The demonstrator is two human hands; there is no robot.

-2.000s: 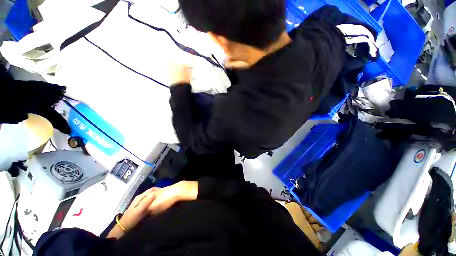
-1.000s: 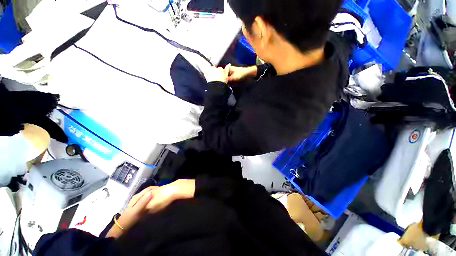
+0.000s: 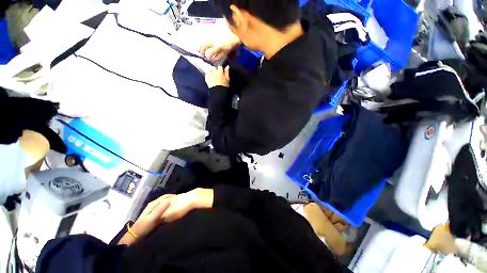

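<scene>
My left hand [image 3: 147,219], with a yellow band at the wrist, and my right hand [image 3: 182,205] are clasped together in front of my body at the lower left. Nothing shows in them; some fingers are hidden. In front, a large white panel [image 3: 128,101] with thin dark lines lies across the machine table. A navy piece [image 3: 189,80] lies at its right side. Another person's two hands [image 3: 218,76] are at the edge beside the navy piece.
The other person in black [image 3: 277,96] leans over the table at centre. A blue crate [image 3: 367,207] with navy cloth stands right. A grey machine end with a round grille [image 3: 65,186] is left; another white machine [image 3: 419,176] is far right.
The other person has moved left and lower from one second ago, hands now apart at the panel's edge. The navy piece came into view after the first frame. My hands stay clasped.
</scene>
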